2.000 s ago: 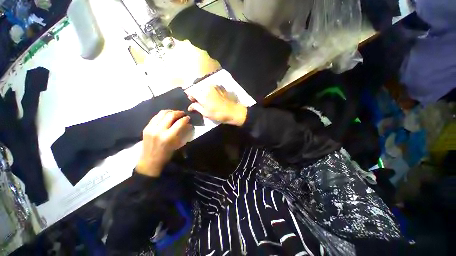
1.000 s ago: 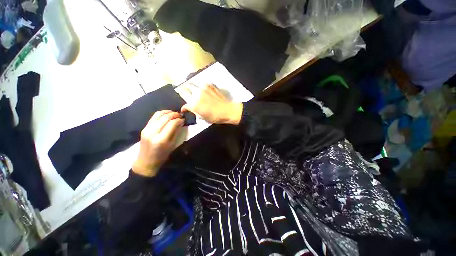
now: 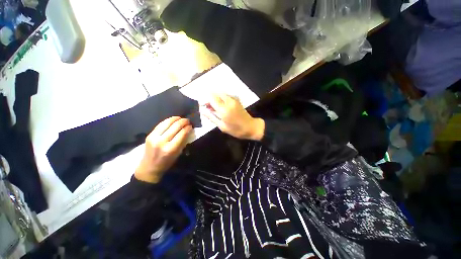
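Observation:
A long black cut panel [image 3: 116, 126] lies across the white table near its front edge. My left hand [image 3: 164, 146] is at the panel's right end, with its bent fingertips closed on the cloth edge. My right hand [image 3: 230, 116] is just right of that end, its fingers bent over the white surface and apart from my left hand. Whether its fingertips pinch anything is too blurred to tell. A wider black piece [image 3: 242, 45] lies behind, right of the presser foot and needle area [image 3: 159, 36].
Narrow black pieces [image 3: 25, 131] lie at the far left of the white table [image 3: 96, 91]. A pale oval lamp-like part [image 3: 65, 30] is at upper left. A crinkled clear plastic bag [image 3: 333, 30] is at upper right. Dark fabric and scraps lie below right.
My right hand has moved slightly right and down, away from my left fingertips. The panel's right end, folded under the fingers a second ago, now shows more openly.

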